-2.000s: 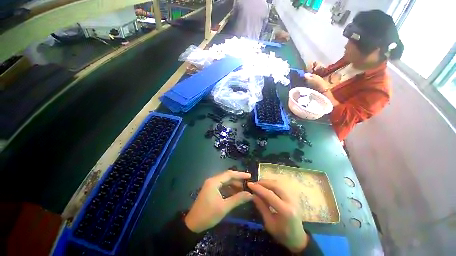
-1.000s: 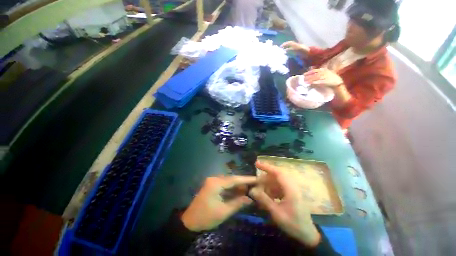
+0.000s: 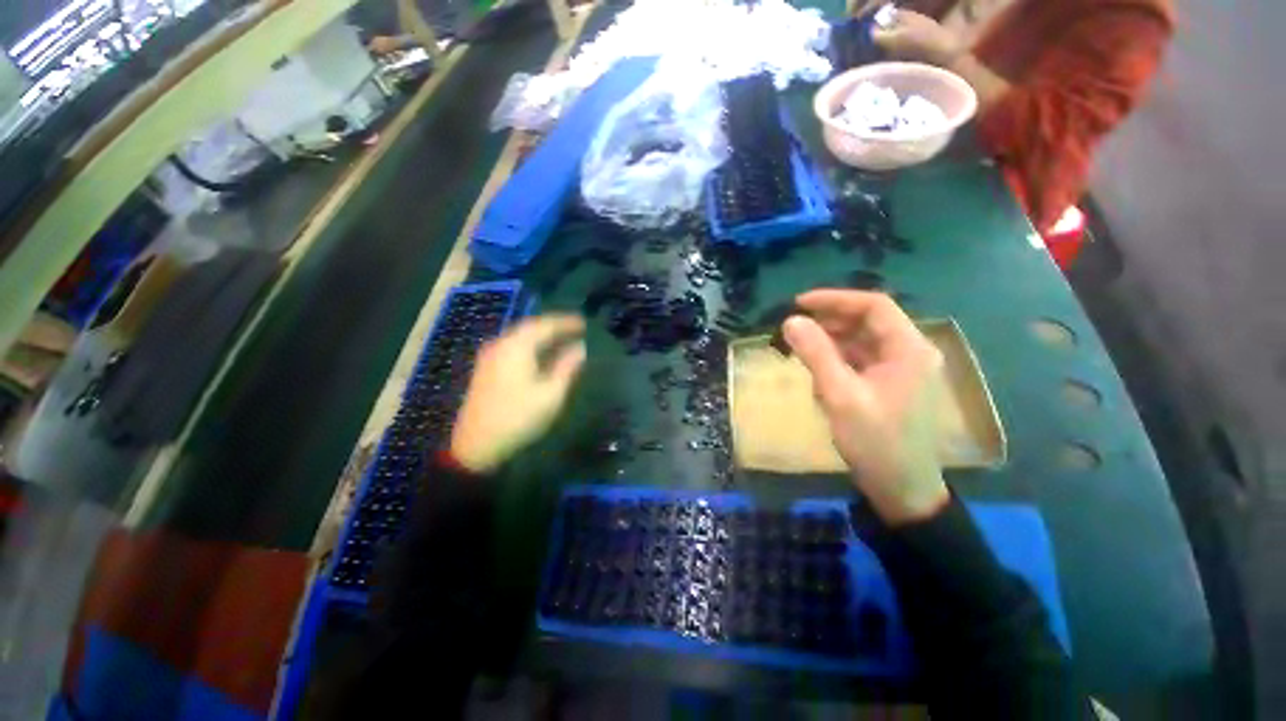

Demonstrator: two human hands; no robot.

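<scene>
My left hand (image 3: 519, 395) is blurred, above the full blue tray at left (image 3: 423, 423), fingers apart and nothing seen in it. My right hand (image 3: 872, 387) is over the shallow tan box (image 3: 787, 423), thumb and fingers pinching a small dark piece, seemingly a black plastic part (image 3: 780, 321). Loose glossy black parts (image 3: 656, 310) lie scattered mid-bench, left of the box. The blue tray in front of me (image 3: 705, 571) holds rows of black parts; my right forearm covers part of its right end. Tiny pieces in the box are too blurred to tell.
Stacked blue trays (image 3: 557, 176), a clear plastic bag (image 3: 652, 162), white pieces (image 3: 705, 42) and a far blue tray with black rows (image 3: 769, 211) stand beyond. A pink bowl (image 3: 897, 124) is near a person in orange-red (image 3: 1072, 85). A conveyor (image 3: 381, 240) runs at left.
My hands, earlier together at a small black part, have parted, left hand leftward and right hand over the box. The view has tilted down, showing more of the front blue tray.
</scene>
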